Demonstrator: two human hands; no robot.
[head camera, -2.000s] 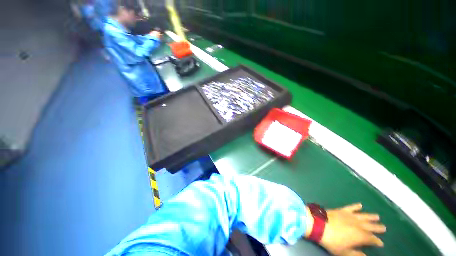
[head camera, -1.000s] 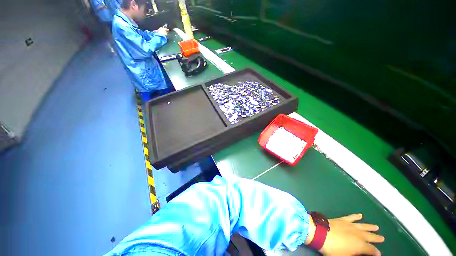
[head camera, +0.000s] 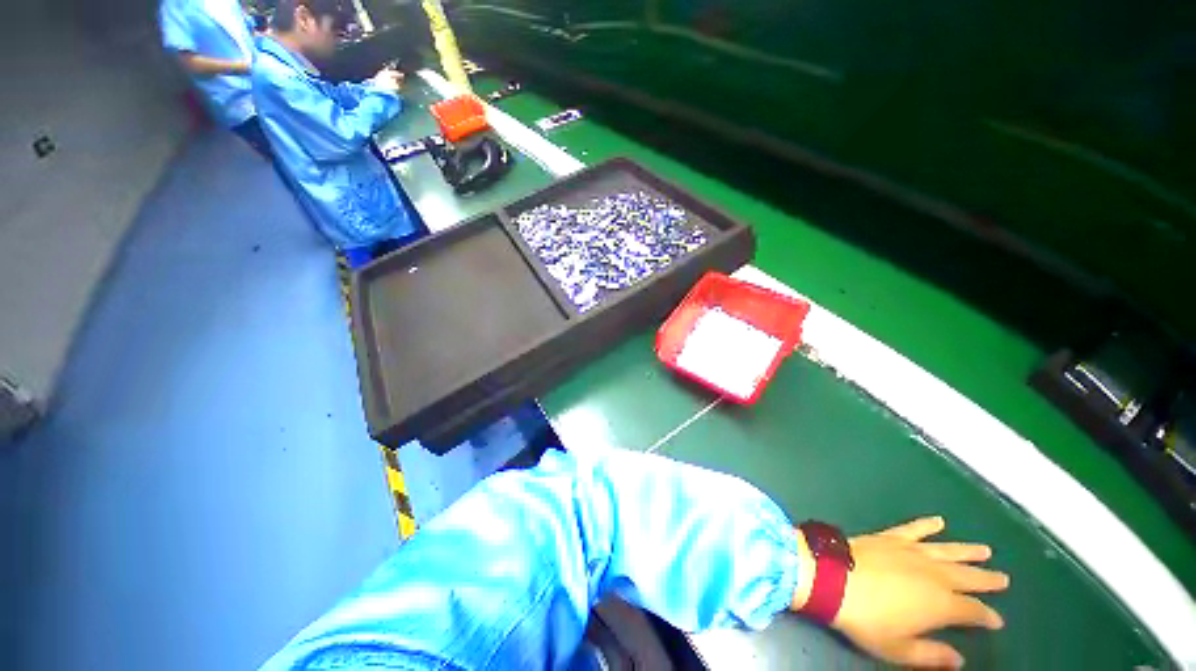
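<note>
My left hand (head camera: 918, 593) lies palm down on the dark-green bench (head camera: 787, 452) at the lower right, fingers spread, holding nothing. A red wrist strap (head camera: 826, 573) is around its wrist. My right hand is not in the picture. A large black parts tray (head camera: 466, 334) with two compartments lies beyond my sleeve. Its right compartment holds a heap of small silver and blue-violet parts (head camera: 610, 243); the left one shows only a tiny pale speck. A red bin (head camera: 767, 312) with a white patch (head camera: 729, 351) inside stands against the tray's near right side.
A white edge strip (head camera: 918, 393) separates the bench from the green conveyor belt (head camera: 839, 282). A black carrier (head camera: 1115, 400) with shiny items is at the right. Farther off are an orange-red bin (head camera: 459, 118), a black object (head camera: 475, 164) and two people in blue smocks (head camera: 321, 144).
The view has shifted slightly, so the tray, bin and people sit a little farther left in the picture. My left hand stays spread on the bench.
</note>
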